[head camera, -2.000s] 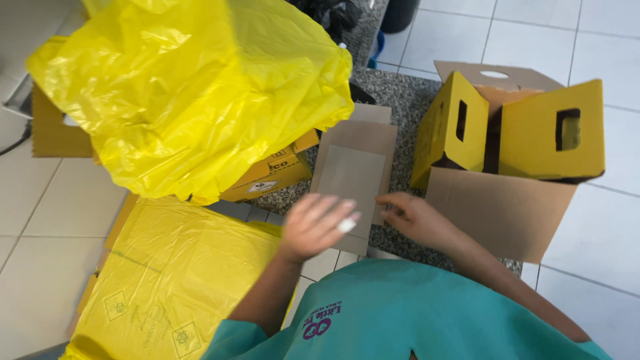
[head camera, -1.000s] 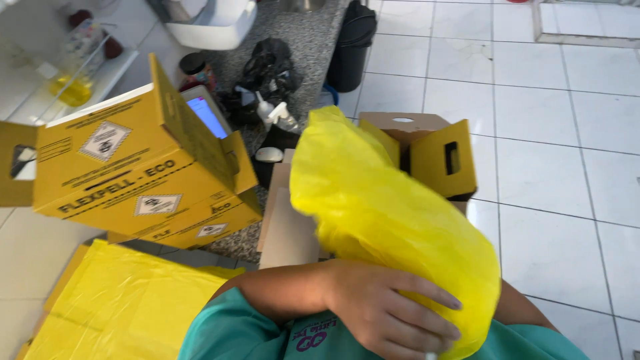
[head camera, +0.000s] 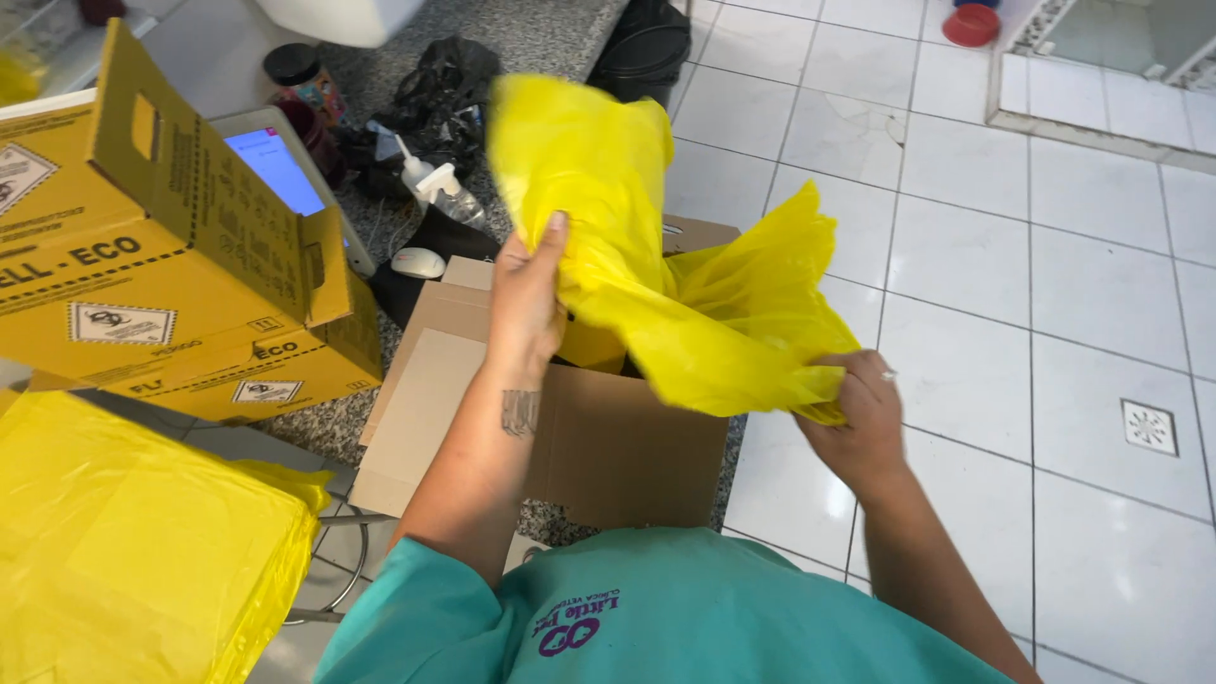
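Note:
A yellow plastic bag (head camera: 617, 247) is stretched between my two hands over an open cardboard box (head camera: 636, 446). My left hand (head camera: 532, 294) grips its left part, thumb on top. My right hand (head camera: 860, 404), with a ring on one finger, pinches the bag's lower right end. The bag hides most of the box's opening; a brown outer side and a bit of yellow inside show. Just left of the box lies a flat piece of brown cardboard (head camera: 427, 399), partly behind my left forearm.
Yellow cartons with biohazard signs (head camera: 123, 323) stand at left, above a pile of yellow plastic (head camera: 142, 541). On the granite counter (head camera: 532, 66) are a computer mouse (head camera: 418, 263), a spray bottle (head camera: 456, 199), black plastic bags (head camera: 446, 85) and a lit screen (head camera: 275, 171). A black bin (head camera: 646, 57) stands beyond.
The yellow bag, bunched against my body a second ago, is now held out over the box and spread between both hands. My left hand has moved forward.

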